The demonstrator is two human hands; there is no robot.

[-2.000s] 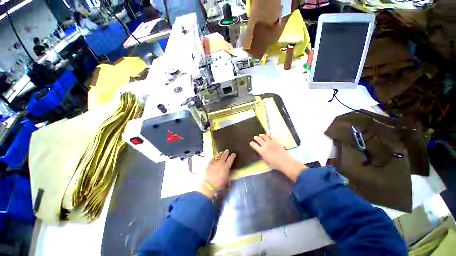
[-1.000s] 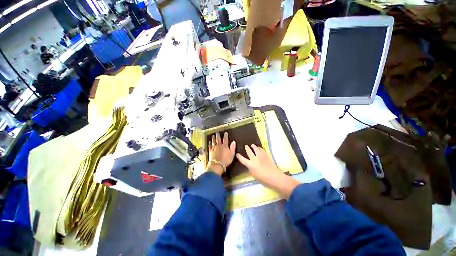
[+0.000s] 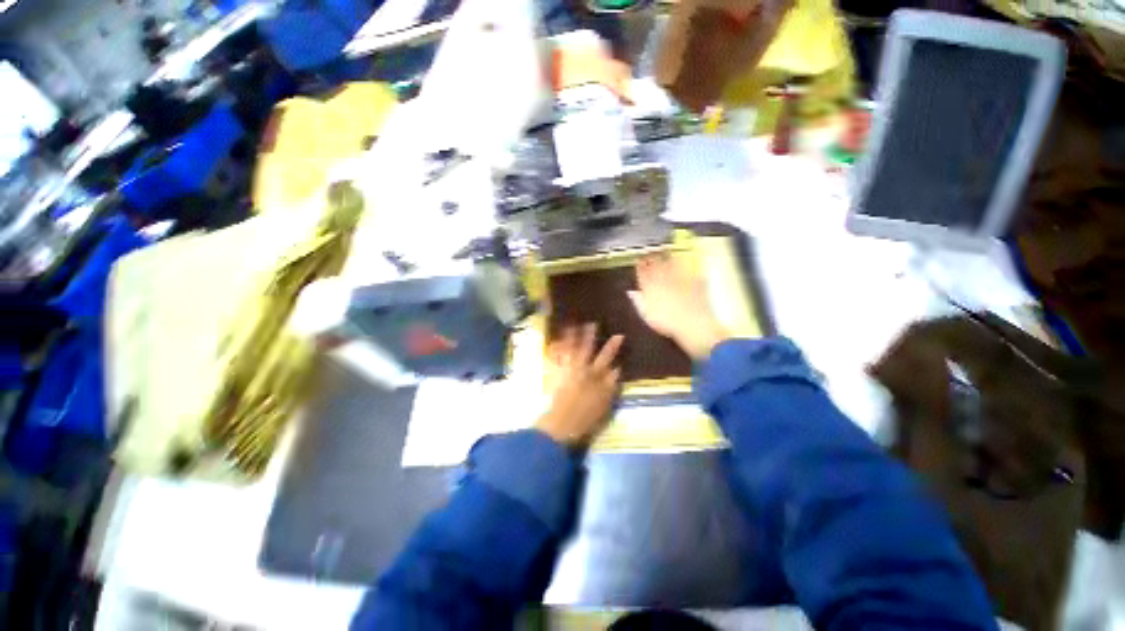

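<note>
The view is blurred. A dark brown piece [image 3: 617, 306] lies flat inside the yellow-edged clamp frame [image 3: 660, 431], beside the head of the pattern sewing machine [image 3: 426, 333]. My left hand [image 3: 582, 380] lies on the lower left part of the piece, fingers apart. My right hand [image 3: 676, 302] lies flat over its upper right part, near the frame's right side. Neither hand visibly grips anything. Some of the piece's edges are hidden by my hands.
Yellow-khaki layered panels [image 3: 271, 333] lie at left. The control screen [image 3: 956, 130] stands at back right. Brown pieces [image 3: 987, 456] lie at right, with a small blurred tool on them. The shiny bed plate [image 3: 666, 524] is in front of the frame. Blue bins [image 3: 185, 154] are at far left.
My right hand has moved up and right over the brown piece. My left hand has moved down towards its lower left. The camera view has shifted and blurred.
</note>
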